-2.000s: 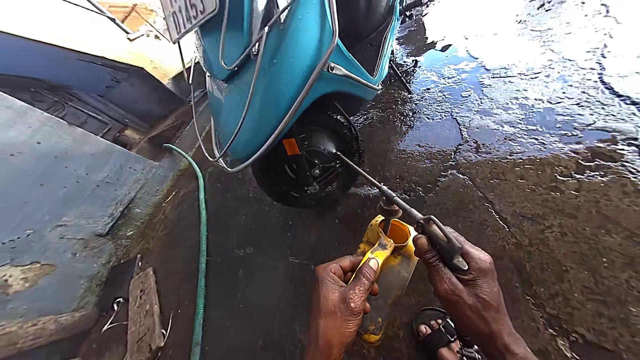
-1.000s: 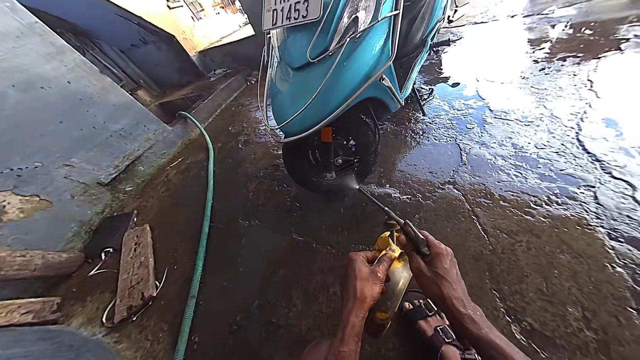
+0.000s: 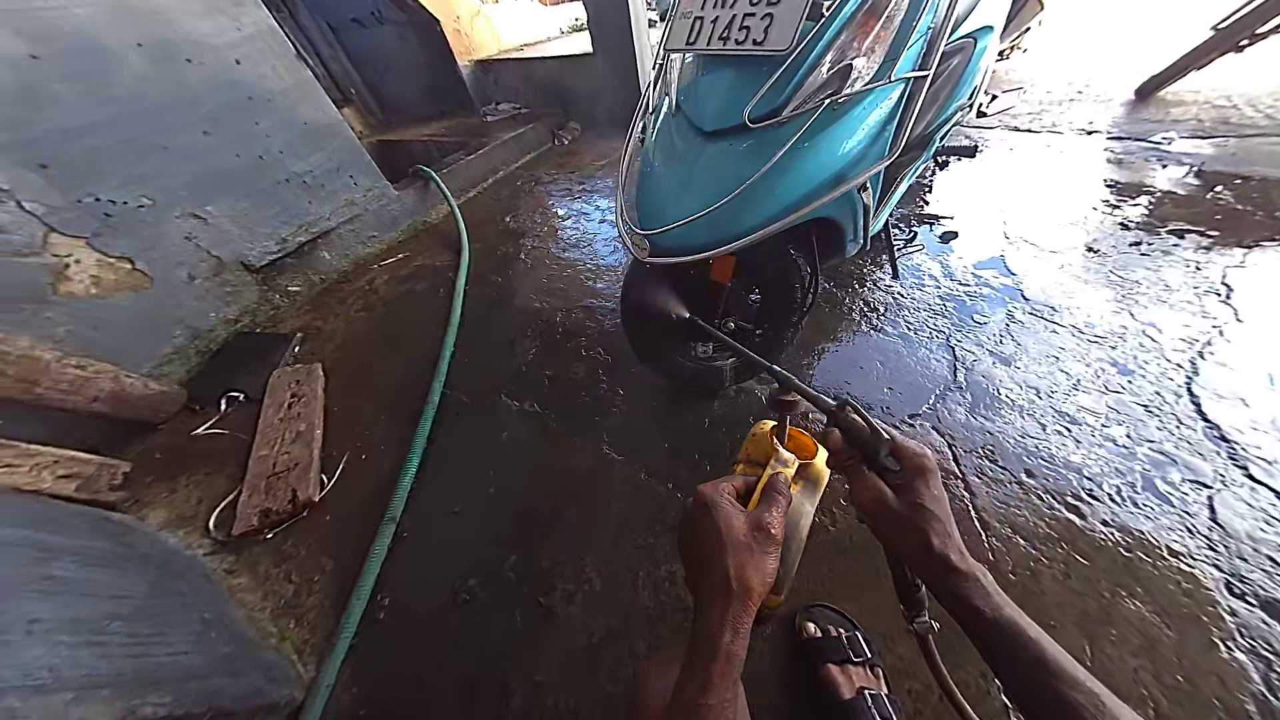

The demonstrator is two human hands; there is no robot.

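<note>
My left hand is closed around the handle of a yellow plastic container with an open top. My right hand grips a spray gun whose long nozzle points up and left. A short tube runs down from the gun into the container's mouth. Fine spray leaves the nozzle tip in front of the black front wheel of a teal scooter. A hose hangs below my right hand.
A green hose lies along the wet floor at left. Beside it are a wooden plank and a black flat piece near the wall. My sandalled foot stands below the container. Metal guard bars wrap the scooter's front.
Spray shows at the nozzle now and one second ago, but not plainly two seconds ago. The nozzle tip has shifted from the wheel's lower edge to its upper left part. The view has moved.
</note>
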